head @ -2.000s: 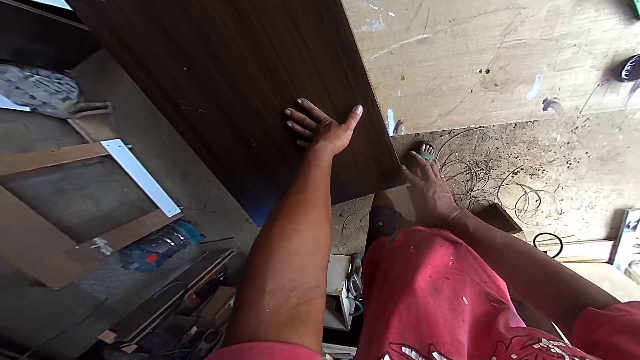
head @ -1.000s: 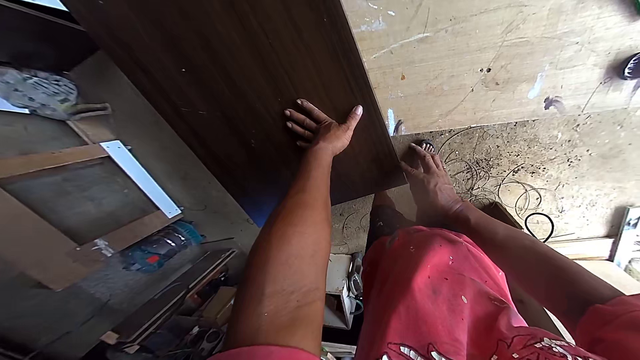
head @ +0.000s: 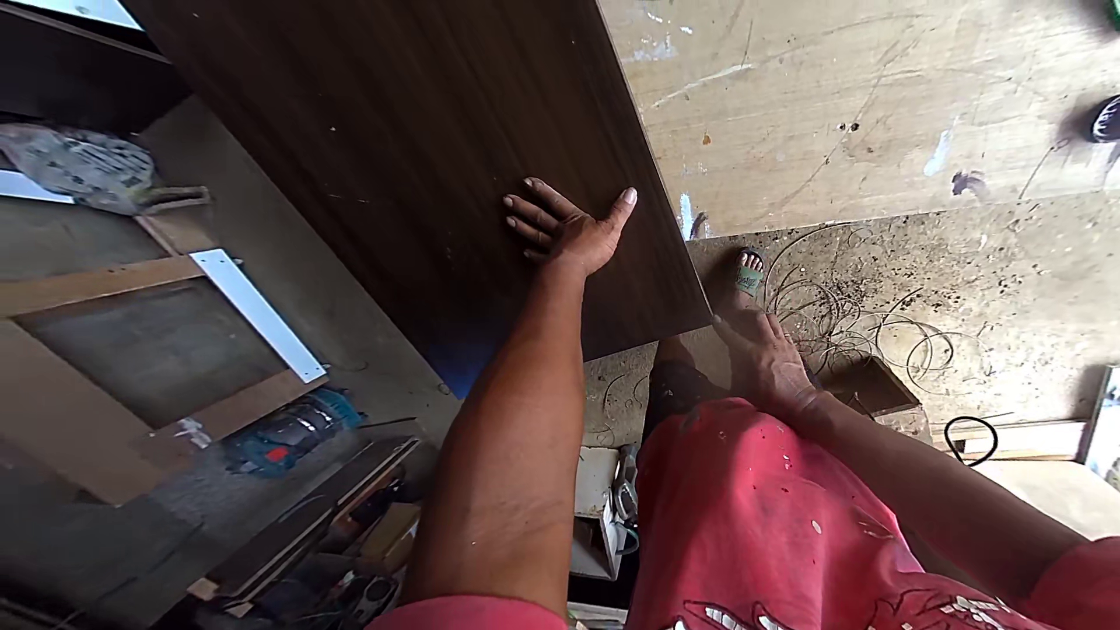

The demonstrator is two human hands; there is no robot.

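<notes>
A dark brown wood-grain board runs from the top left to its near end beside my legs. My left hand rests flat on its top face, fingers spread and thumb out, holding nothing. At the board's near right corner is my right hand, its fingertips at or just by the corner; whether they grip the edge from below is hidden. A light plywood sheet with scratches and paint marks lies along the board's right edge.
On the left are a wooden frame with a white strip, a blue power tool and a plastic bag. Coiled wire and an open box lie on the floor at right. A sandalled foot shows beyond my right hand.
</notes>
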